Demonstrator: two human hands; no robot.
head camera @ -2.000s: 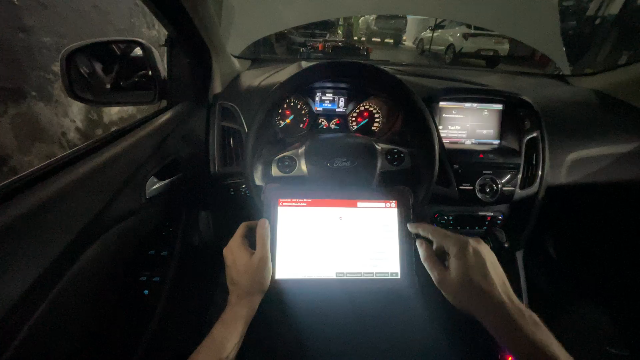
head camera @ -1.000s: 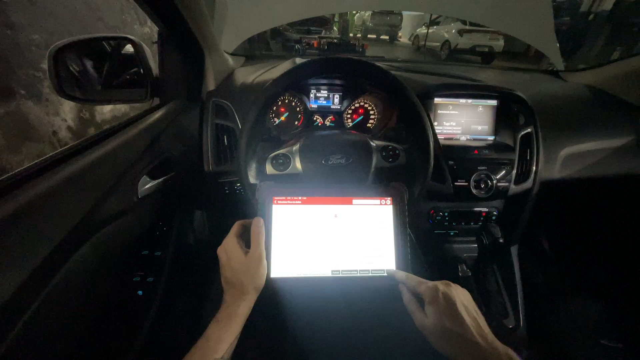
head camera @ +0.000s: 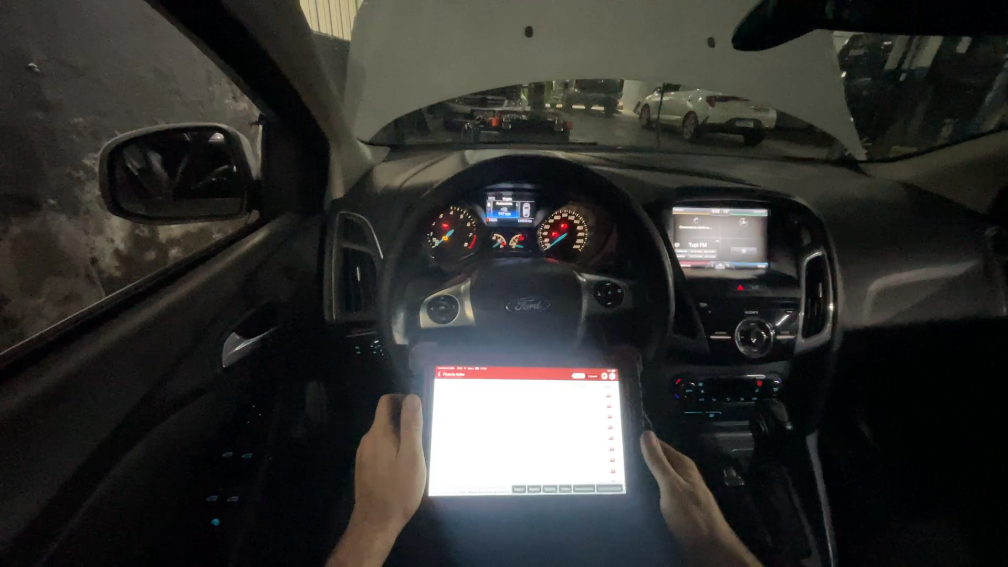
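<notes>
A dark-cased tablet (head camera: 526, 437) with a bright white screen and a red top bar is held in front of the lower steering wheel (head camera: 526, 303). My left hand (head camera: 391, 457) grips its left edge, the thumb lying along the case. On the opposite side, my right hand (head camera: 681, 480) holds the right edge, thumb on the case and the other fingers hidden. Small icons run down the right of the screen, with a row of buttons along its bottom. Behind the wheel, the instrument cluster (head camera: 510, 228) is lit.
A lit centre display (head camera: 720, 238) sits right of the wheel, above a round audio knob (head camera: 754, 336) and the gear lever (head camera: 770, 425). The door handle (head camera: 246, 346) and side mirror (head camera: 177, 173) are at left. Beyond the windscreen stands a raised hood (head camera: 598, 47).
My right hand has moved from the tablet's lower right corner up to its right edge and now grips it. Icons now show down the right of the screen. My left hand has kept its hold.
</notes>
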